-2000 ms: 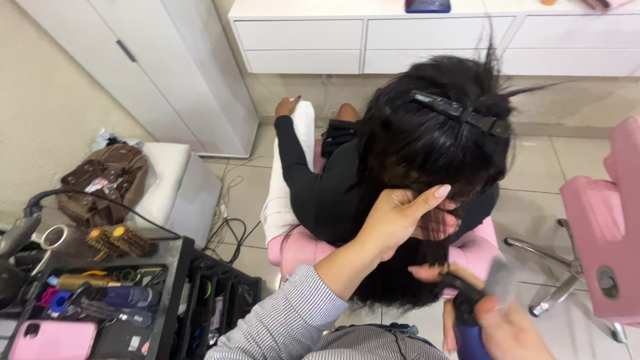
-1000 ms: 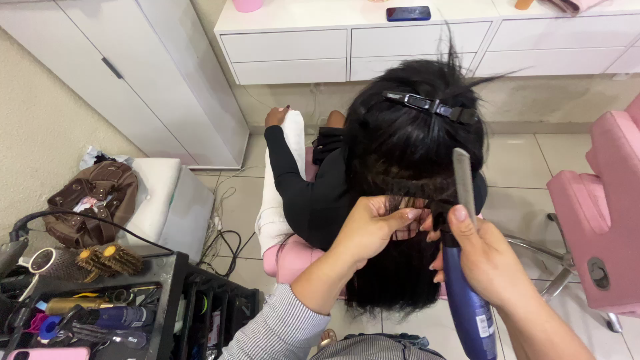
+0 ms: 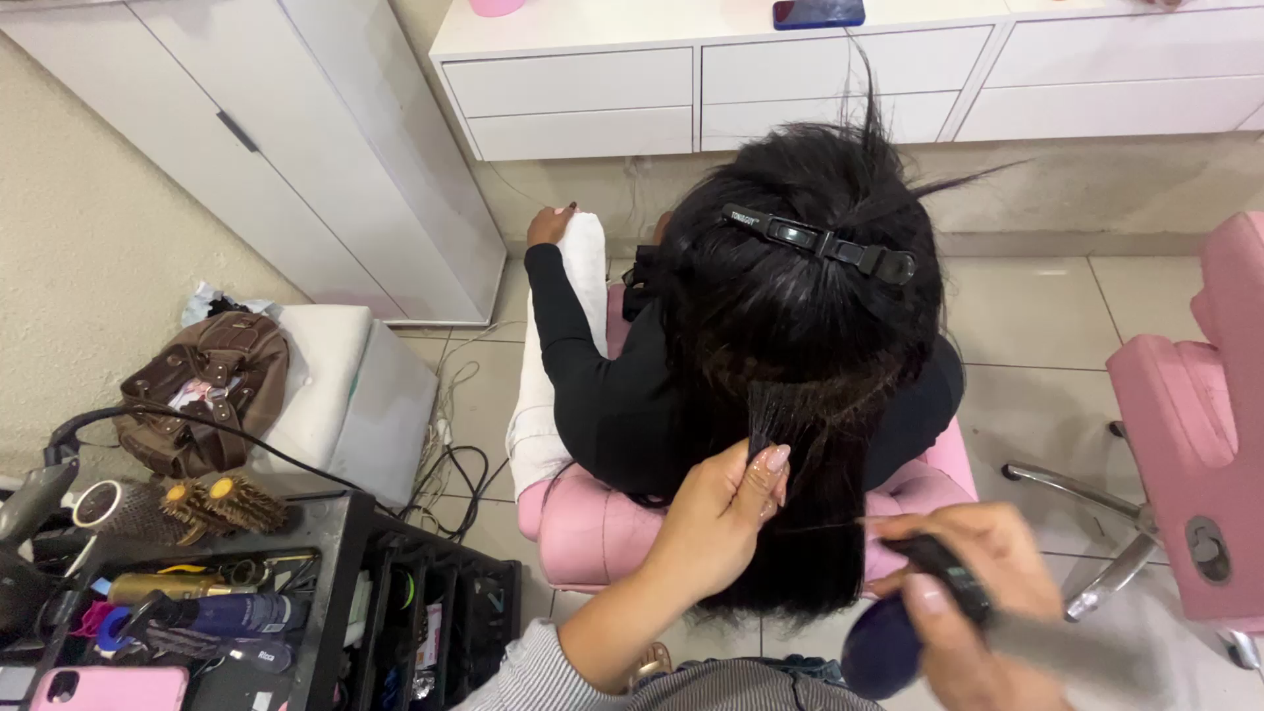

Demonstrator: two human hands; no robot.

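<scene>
A seated person's long black hair (image 3: 790, 326) fills the middle of the view, its upper part pinned by a black hair clip (image 3: 820, 242). Below the nape, my left hand (image 3: 726, 504) pinches a thin section of hair between thumb and fingers. At the lower right my right hand (image 3: 968, 602) grips a dark blue bottle (image 3: 882, 647) with a black top, together with a blurred grey comb-like tool (image 3: 1076, 647). The tool's exact kind cannot be told. The right fingertips are close to the edge of the hanging hair.
A black trolley (image 3: 341, 553) with round brushes (image 3: 225, 502), a hair dryer (image 3: 30, 523) and a pink phone (image 3: 111, 688) stands at the lower left. A brown bag (image 3: 207, 390) rests on a white stool (image 3: 321, 375). On the right is a pink chair (image 3: 1185, 425).
My right hand has moved down and right, away from the nape, with the bottle and grey tool. My left hand has drawn a hair section down from the nape.
</scene>
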